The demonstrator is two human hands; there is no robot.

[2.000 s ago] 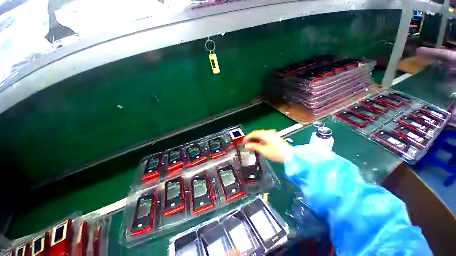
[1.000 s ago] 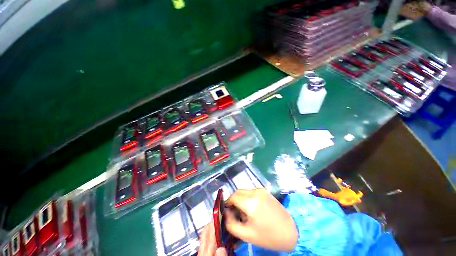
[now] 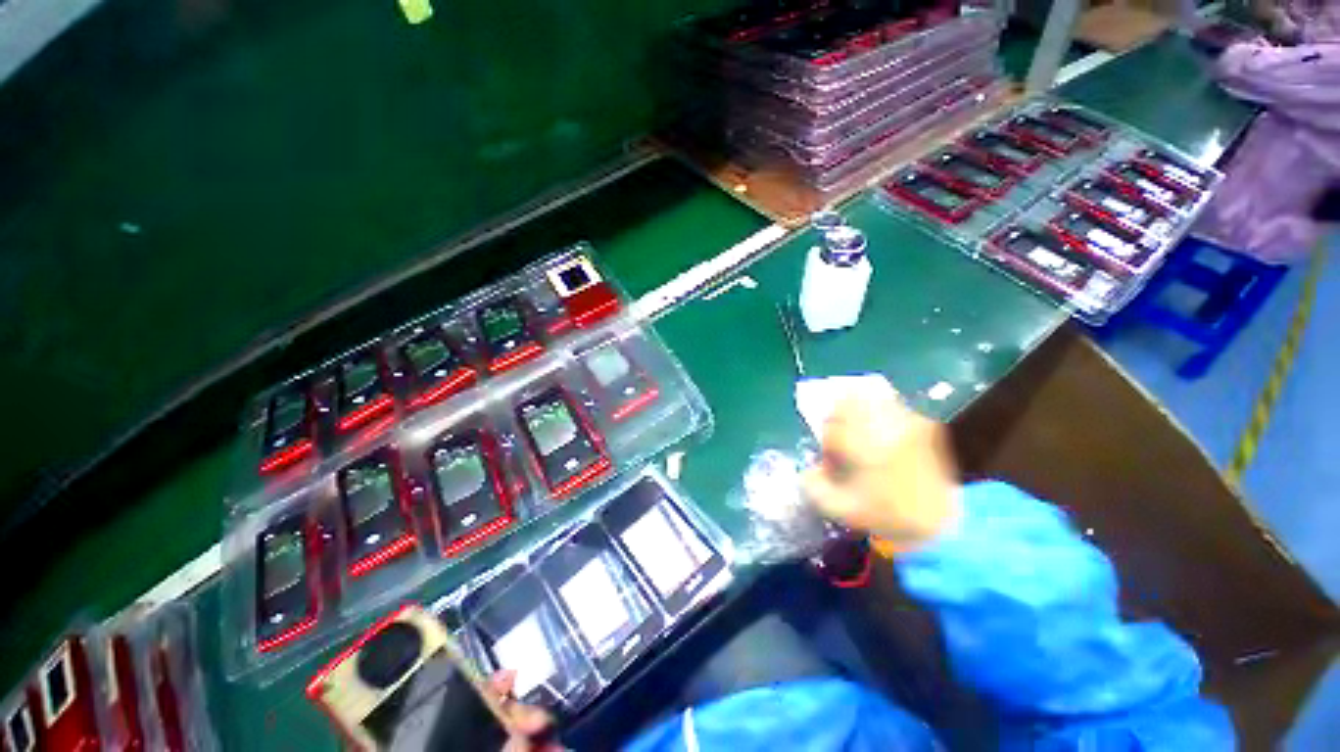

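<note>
My left hand [image 3: 523, 714], partly cut off by the bottom edge, holds a red phone with a pale gold face and dark round and rectangular areas [image 3: 346, 695]. My right hand [image 3: 891, 467], blurred, is over the white cloth [image 3: 823, 394] beside the crumpled clear film [image 3: 773, 488]; whether its fingertips pinch anything is unclear. The lens sheet [image 3: 600, 595], with dark-framed pale rectangles, lies between my hands, partly behind the phone. The clear blister tray [image 3: 669, 419] behind it holds two rows of red-edged phones.
A white bottle [image 3: 835, 287] and dark tweezers [image 3: 792, 338] stand or lie beyond the cloth. Stacked trays [image 3: 867, 110] are at the back, another phone tray [image 3: 1080, 221] at right, more phones [image 3: 110, 691] at lower left. A brown box [image 3: 1161, 456] is at right. A person's pink sleeve [image 3: 1279, 132] shows.
The phone, earlier between both hands, is now in my left hand with its gold face showing. My right hand has left it and moved right to the cloth and film. The view has shifted.
</note>
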